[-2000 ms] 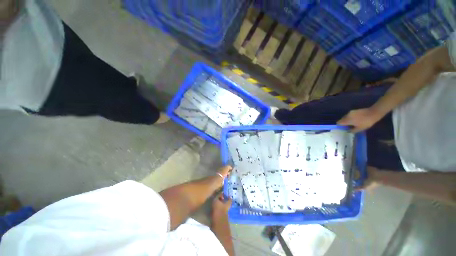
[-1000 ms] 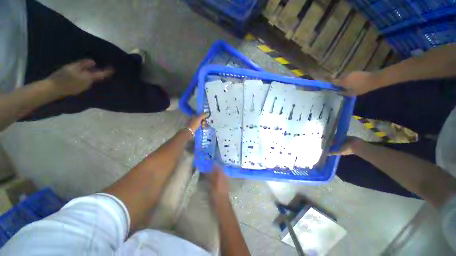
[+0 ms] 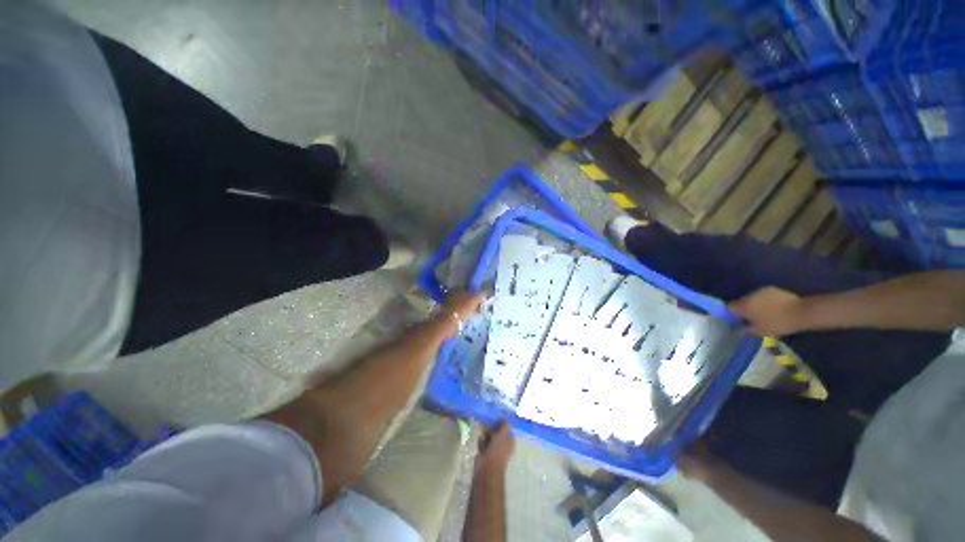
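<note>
A blue plastic crate (image 3: 566, 439) filled with flat silver-grey metal plates (image 3: 593, 349) hangs tilted in front of me. My left hand (image 3: 466, 309) grips its near end at the upper side. My right hand (image 3: 495, 439) is at the rim at the lower near corner, fingers partly hidden. A coworker's two hands hold the far end, one at the upper corner (image 3: 770, 312), one blurred at the lower corner. A second blue crate (image 3: 519, 182) lies partly hidden beneath, plates just showing.
A person in dark trousers (image 3: 233, 222) stands at left. Wooden pallet slats (image 3: 730, 159) and stacked blue crates (image 3: 878, 127) are at upper right, beside yellow-black floor tape (image 3: 593, 172). A silver-grey plate, likely the scale (image 3: 640, 519), is at the bottom. More blue crates (image 3: 69, 450) are lower left.
The held crate has turned clockwise and sits lower and further right in view. My right hand, blurred near the crate before, is now at its rim. The left-hand person's arm has left view.
</note>
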